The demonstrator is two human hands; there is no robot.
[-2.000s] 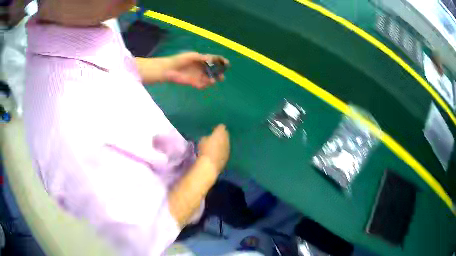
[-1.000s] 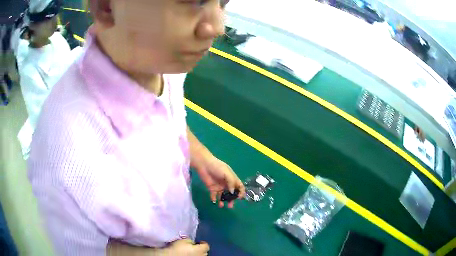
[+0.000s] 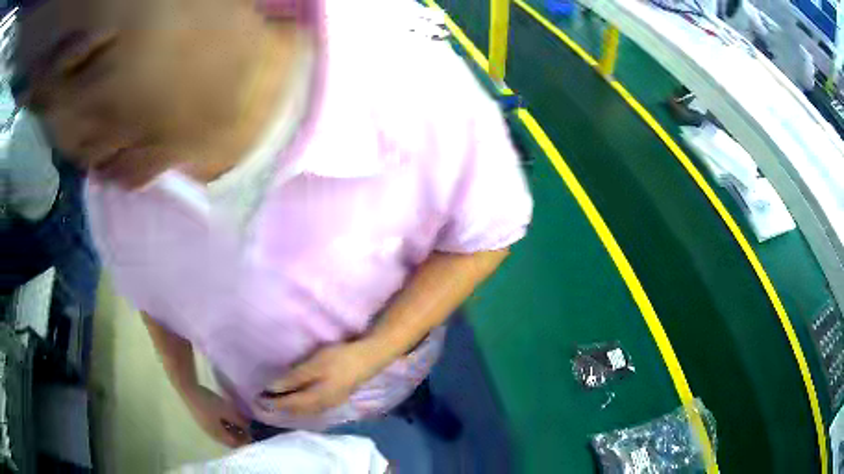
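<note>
Neither of my hands is in view. A white cloth shape [image 3: 287, 455] is cut off by the bottom edge; I cannot tell whether it is my sleeve. A small silvery bag with a white label [image 3: 600, 367] lies on the green bench top [image 3: 546, 305]. A larger clear bag with shiny contents [image 3: 652, 446] lies below it and is cut off by the bottom edge. A person in a pink shirt [image 3: 305, 241] stands close in front, one hand [image 3: 319, 378] at the waist with something small and dark at the fingers, the other hand [image 3: 222, 421] hanging lower.
A yellow-edged dark green strip [image 3: 629, 176] curves along the bench, with a yellow post [image 3: 499, 42] at the back. White sheets or flat packs [image 3: 740, 176] and a grey pocketed tray [image 3: 828, 338] lie at the right. Dark equipment [image 3: 65, 361] stands at the left beside a cream aisle [image 3: 120, 398].
The view has swung left. The person has turned from side-on to facing me and drawn the hand with the dark item from over the bench to the body. The bags now appear further right.
</note>
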